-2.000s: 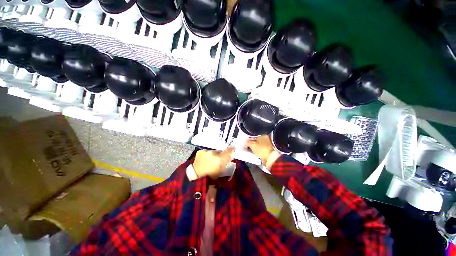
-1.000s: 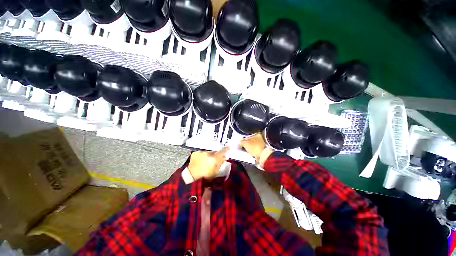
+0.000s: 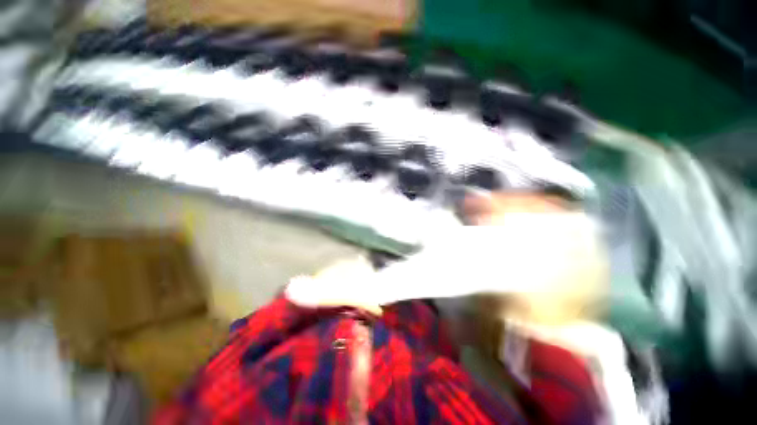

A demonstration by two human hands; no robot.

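The frame is strongly motion-blurred. A long white strip (image 3: 448, 264) stretches between my two hands. My left hand (image 3: 347, 276) is low in front of my chest, closed around the strip's left end. My right hand (image 3: 577, 278) is raised close to the camera, large and blurred, at the strip's wide right end; its fingers are not clear. Another white length hangs below my right hand. Behind the hands, white cameras with black domed heads (image 3: 415, 172) stand in two long rows. My right hand overlaps the right end of the near row.
The bench has a green surface (image 3: 531, 37). Blurred white loops (image 3: 693, 220) lie at its right end. Brown cardboard (image 3: 286, 15) shows behind the rows. Brown cartons (image 3: 133, 282) stand on the grey floor (image 3: 257, 253) at left.
My hands have moved apart, with my right hand now up and rightward, nearer the camera. The white strip is now stretched between them. The view has shifted, showing more of the rows' left end.
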